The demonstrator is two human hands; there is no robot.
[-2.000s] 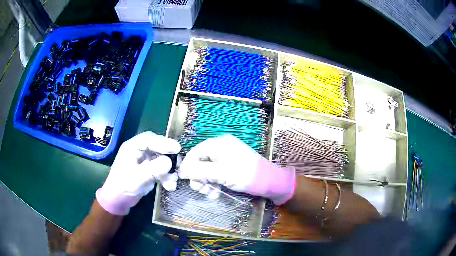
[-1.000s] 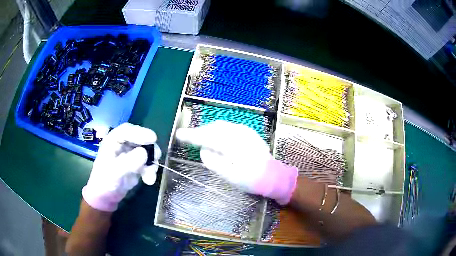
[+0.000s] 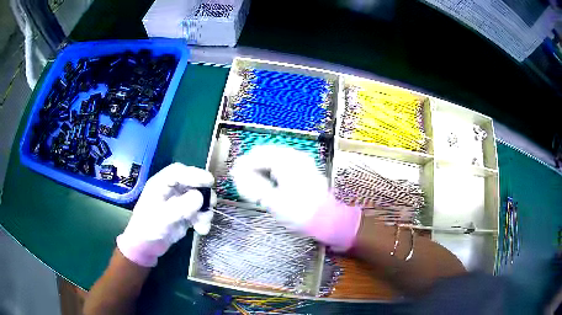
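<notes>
My left hand [image 3: 169, 206], in a white glove with a pink cuff, holds a small black connector housing [image 3: 206, 199] in its fingertips, left of the wire tray [image 3: 212, 138]. A white wire [image 3: 227, 215] runs from the housing to the right over the tray. My right hand [image 3: 280, 187], gloved the same, is blurred over the green wires [image 3: 296, 142]. Its fingers are curled; whether they hold anything cannot be told. White wires [image 3: 252, 249] lie in the compartment below it.
A blue bin [image 3: 132, 194] of black housings stands at left, a white carton [image 3: 209, 26] behind. The tray also holds blue [image 3: 283, 98], yellow [image 3: 388, 117], brown [image 3: 376, 187] and orange wires [image 3: 363, 284]. Wire assemblies lie right of the tray [image 3: 509, 231] and at its near edge [image 3: 265, 304].
My right hand has moved from beside the housing to over the green wires, with fingers now curled. A white wire now extends from the housing. The view has shifted slightly.
</notes>
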